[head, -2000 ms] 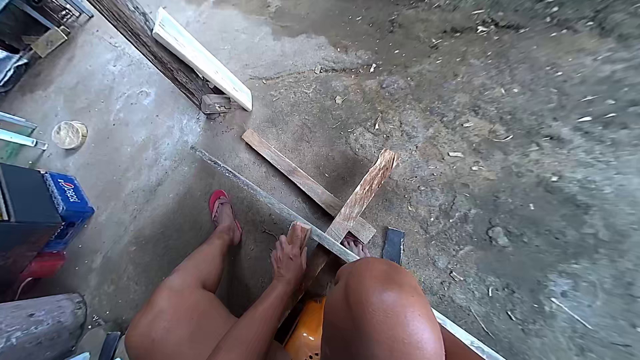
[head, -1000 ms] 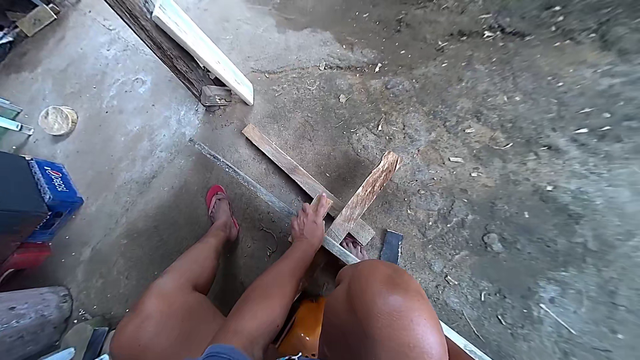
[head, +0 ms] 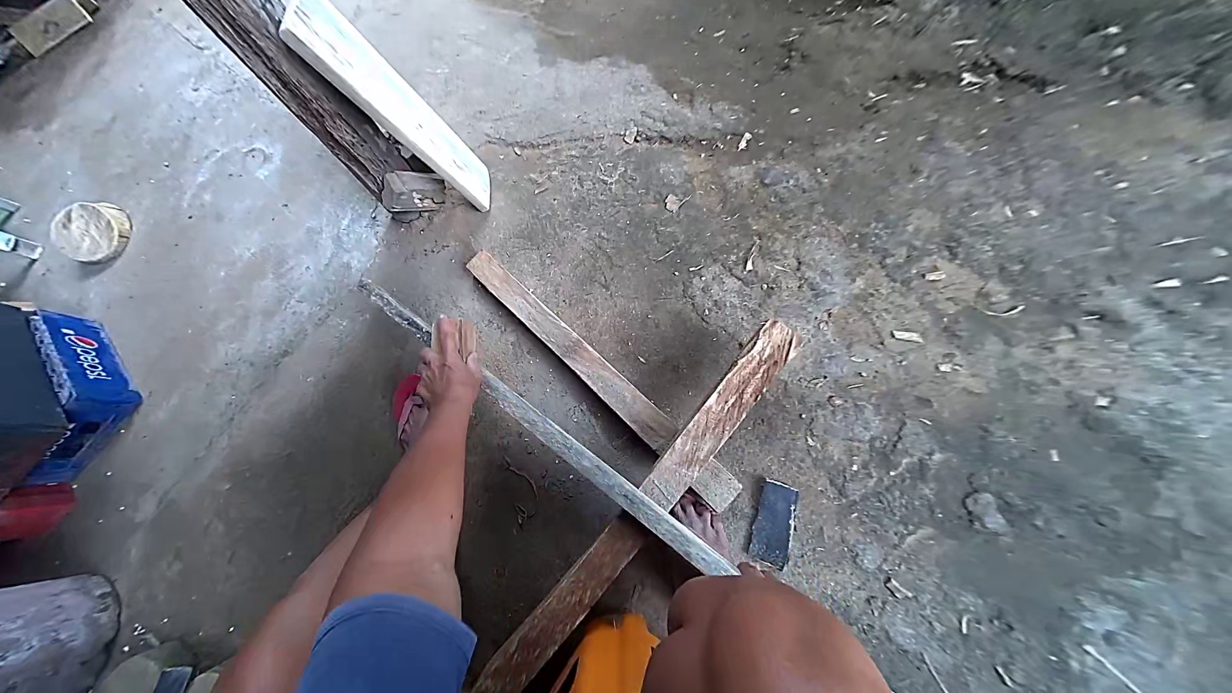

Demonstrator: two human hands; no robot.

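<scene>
My left hand (head: 450, 377) grips a small wooden block (head: 466, 339) against a long, narrow, greyish strip (head: 568, 450), close to its far upper-left end. The strip runs diagonally and crosses a rough brown wooden board (head: 736, 404). A flat wooden slat (head: 577, 356) lies on the floor, its lower end under that board. Only a little of my right hand (head: 751, 571) shows, at the strip's near end beside my right knee. The rest is hidden, so its grip cannot be told. A dark rectangular block (head: 773, 523) lies right of my bare right foot.
A white plank (head: 385, 96) leans by a dark timber post (head: 298, 91). Left are a round pale container (head: 91, 232), a blue Pepsi crate (head: 87, 371) and a log-like piece (head: 58, 626). Something orange (head: 616, 654) lies between my legs. Wood chips dot the concrete floor.
My left hand, with the wooden block, has moved up and left along the strip, from near the crossed boards to close to its far end. The boards on the floor have not plainly moved.
</scene>
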